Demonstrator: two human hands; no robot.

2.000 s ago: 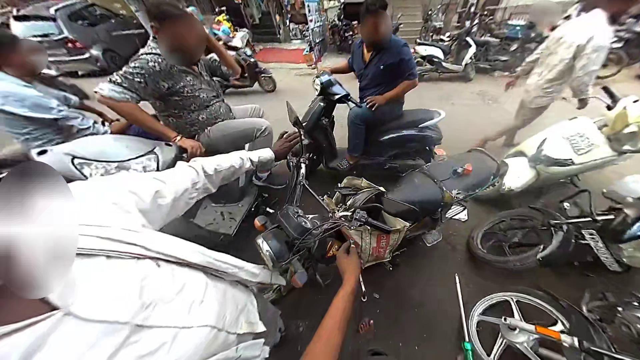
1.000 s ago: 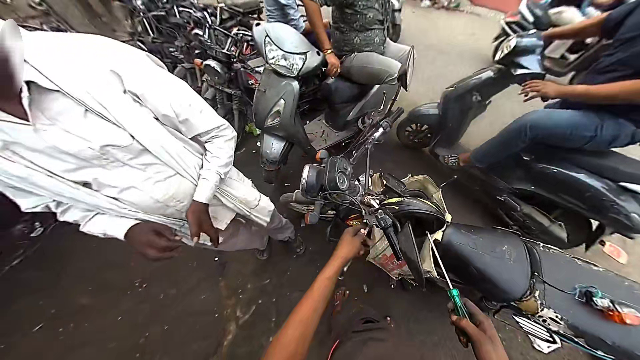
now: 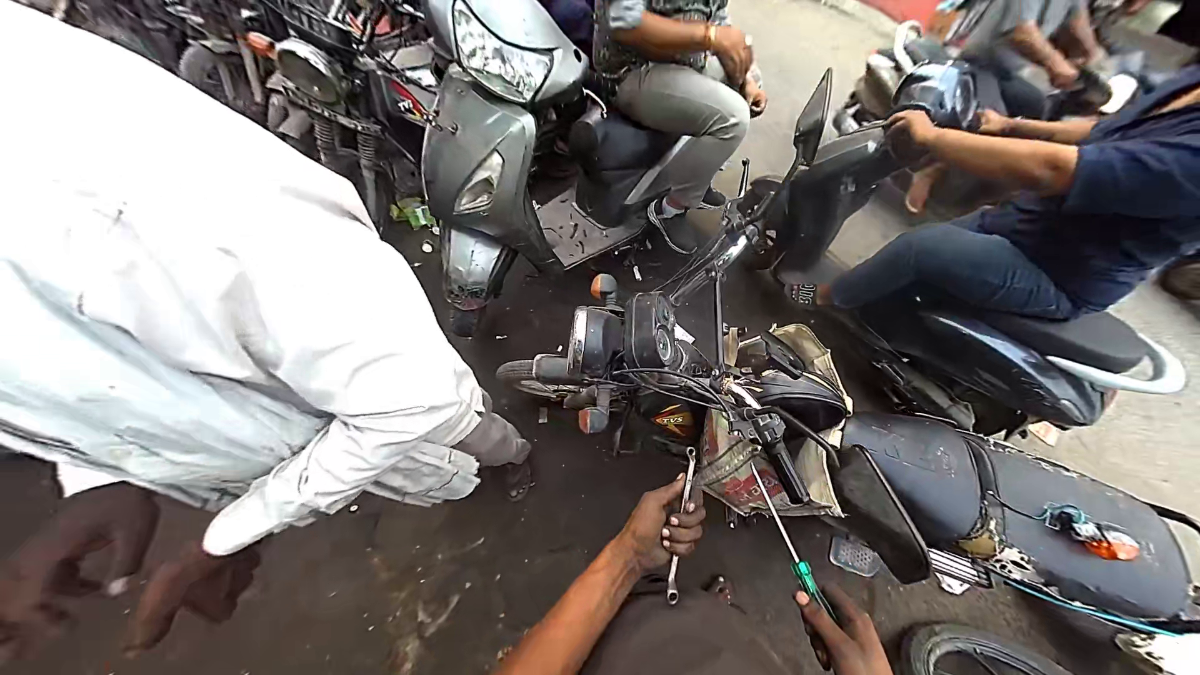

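My left hand [image 3: 664, 527] is closed around the middle of a metal wrench [image 3: 687, 483], which stands roughly upright beside the front of a motorcycle. In my right hand [image 3: 839, 623] is a screwdriver with a green handle [image 3: 802, 574]; its long shaft points up and left, near the handlebar grip [image 3: 786, 469]. The motorcycle's headlight [image 3: 592, 342] faces left, and its gauges [image 3: 664, 339] sit behind it. A printed sack [image 3: 727, 464] lies over the tank area, ahead of the dark seat [image 3: 905, 459]. An orange indicator light with wires [image 3: 1111, 544] rests on the rear seat.
A person in a white shirt [image 3: 309, 356] stands close at left, both hands low. A grey scooter [image 3: 487, 141] with a seated person is beyond the motorcycle. Another person sits on a dark scooter [image 3: 1012, 356] at right. A tyre [image 3: 956, 647] lies at the bottom right.
My left hand with the wrench has drawn back from the motorcycle's front. The person in white has leaned further in. The view has swung down since the oldest frame.
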